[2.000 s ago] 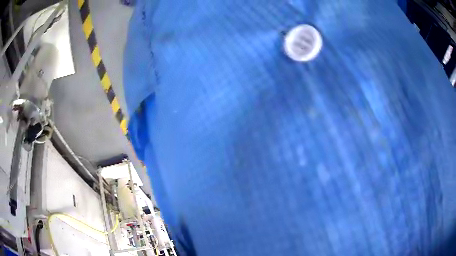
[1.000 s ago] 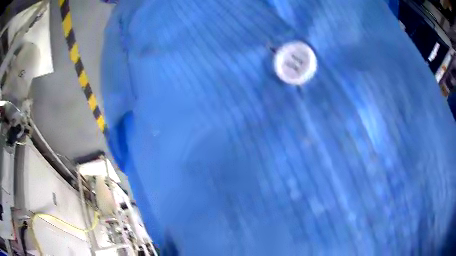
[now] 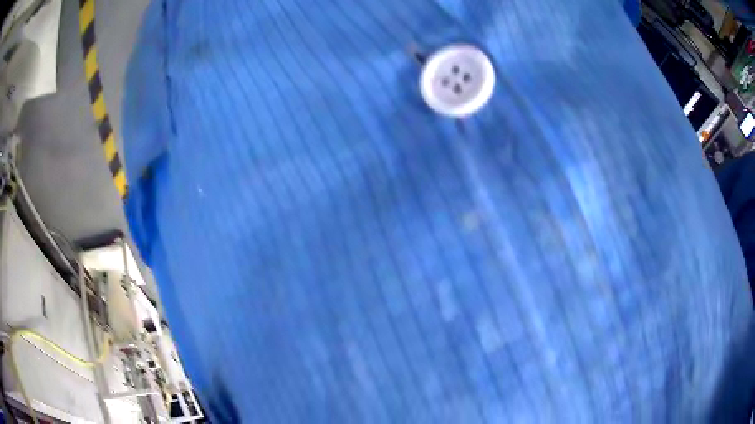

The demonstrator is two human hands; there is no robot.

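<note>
A blue smock [image 3: 356,248] with fine dark lines fills most of the view, very close to the camera. A white round button [image 3: 457,80] with several holes sits on it near the top middle. Neither my left hand nor my right hand is in view. No phone shows.
Yellow-black floor tape [image 3: 101,112] runs down the grey floor [image 3: 58,174] at the left. A white machine housing [image 3: 41,298] with a looped yellow hose [image 3: 54,345] stands at the lower left. Dark equipment [image 3: 675,79] and a small bright screen [image 3: 747,124] show at the upper right.
The tape, machine and hose have shifted left in the view. The button has moved left overall. More equipment shows at the upper right. No hand has appeared.
</note>
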